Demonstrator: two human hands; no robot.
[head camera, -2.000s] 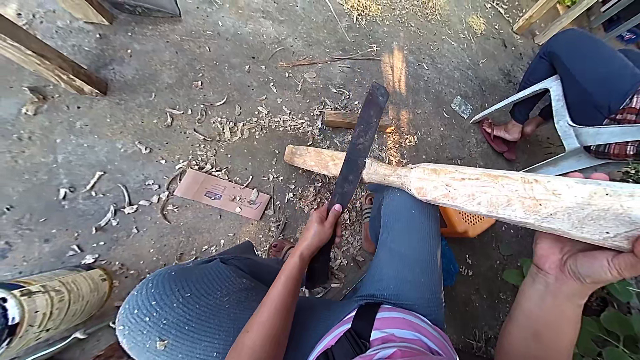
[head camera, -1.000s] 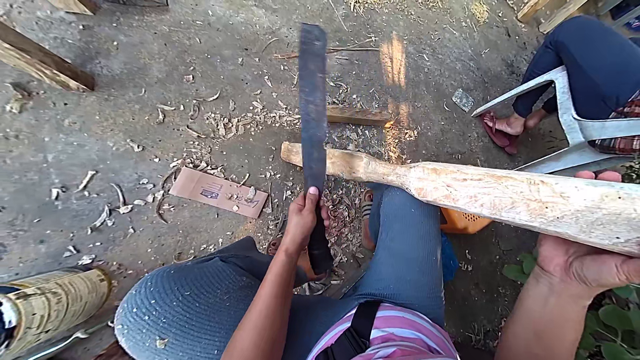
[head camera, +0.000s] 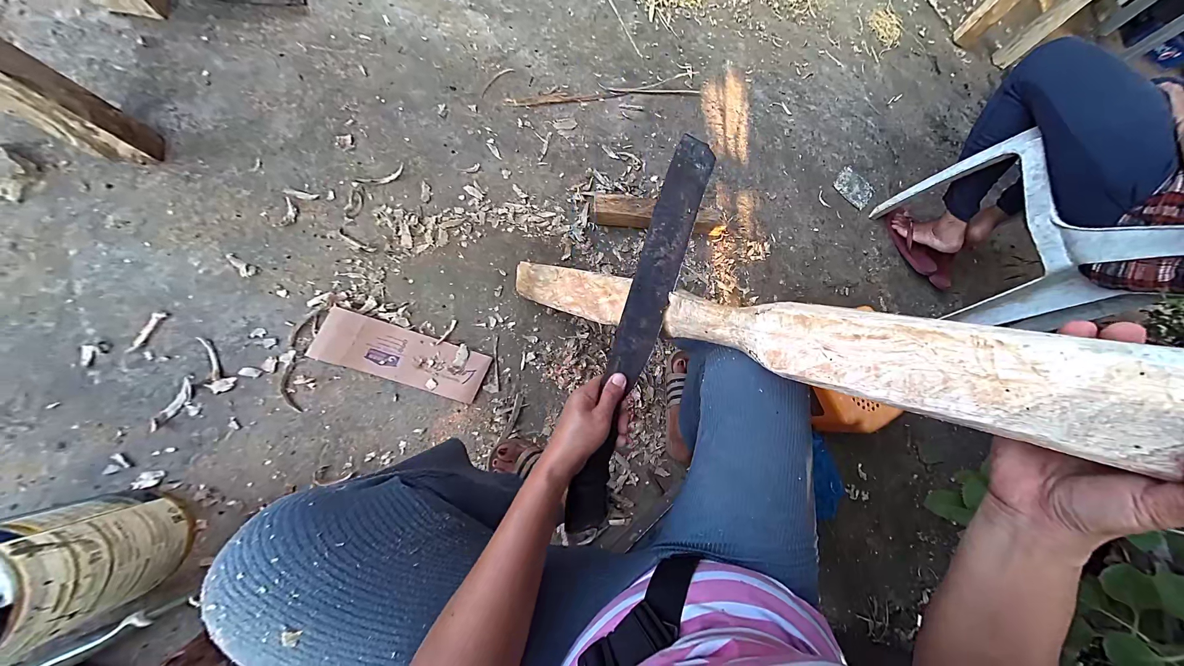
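My left hand is closed around the black handle of a machete, low in the middle of the view. Its dark blade tilts up to the right and crosses the wood between the tapered end and the narrow neck; whether it touches is hard to tell. The long, pale carved wooden piece lies above my knee and runs out past the right edge. My right hand supports its broad part from beneath, palm up, with fingertips showing over the far side.
Wood shavings and a cardboard piece lie on the ground. Beyond the blade is a short wood block. A person sits on a white plastic chair at right. A can stands lower left; an orange plastic object is beneath the wood.
The machete blade, nearly upright a second ago, has tilted to the right, as it was two seconds ago. My right hand and the carved wood have stayed about where they were.
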